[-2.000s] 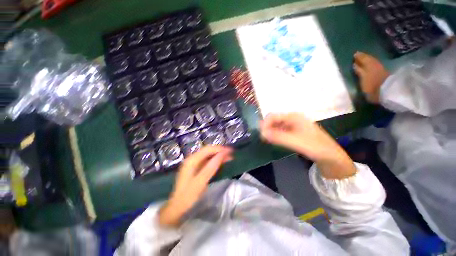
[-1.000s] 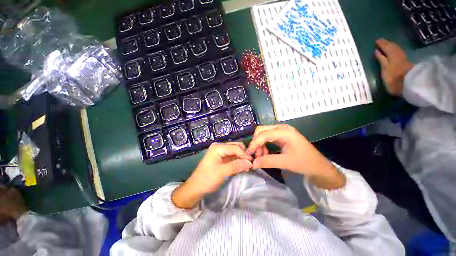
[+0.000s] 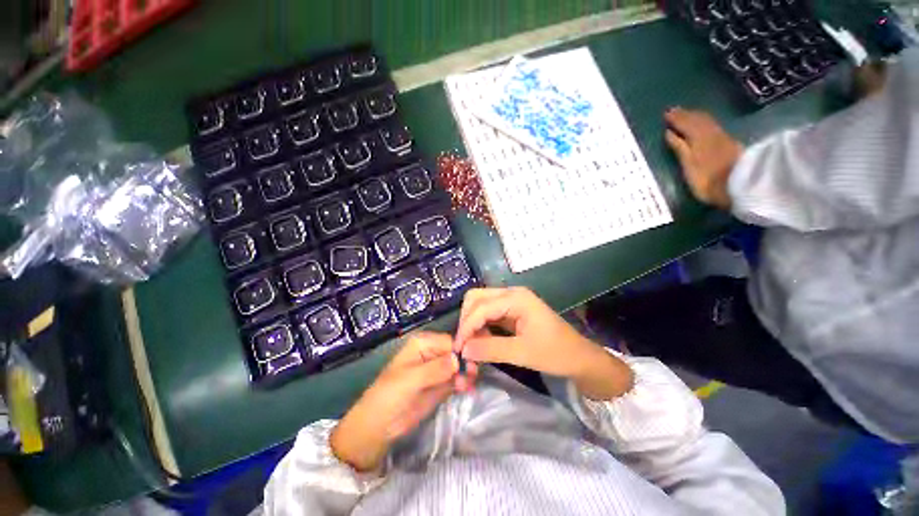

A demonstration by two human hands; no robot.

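My left hand [image 3: 401, 388] and my right hand [image 3: 524, 331] meet fingertip to fingertip at the bench's near edge, in front of the smock. A small dark part [image 3: 463, 361] shows between the fingertips of both hands; it is too small and covered to tell what it is. The black blister tray [image 3: 327, 227] lies just beyond my left hand, with rounded square watch cases [image 3: 349, 260] in its pockets. The white parts sheet [image 3: 574, 227] with rows of dark marks lies to its right. A small white tilted tray under blue bits [image 3: 544, 109] rests on the sheet.
Red specks [image 3: 465, 188] lie between tray and sheet. Crumpled clear bags [image 3: 121, 217] are at left, above a black box [image 3: 76, 363] with a yellow label. A red tray [image 3: 116, 25] is at far left. A neighbour's hand [image 3: 705, 156] rests right, near another black tray [image 3: 761, 45].
Two seconds ago my hands were apart, the left over the tray's near edge and the right by the sheet. They have come together at the fingertips. The whole view has shifted somewhat.
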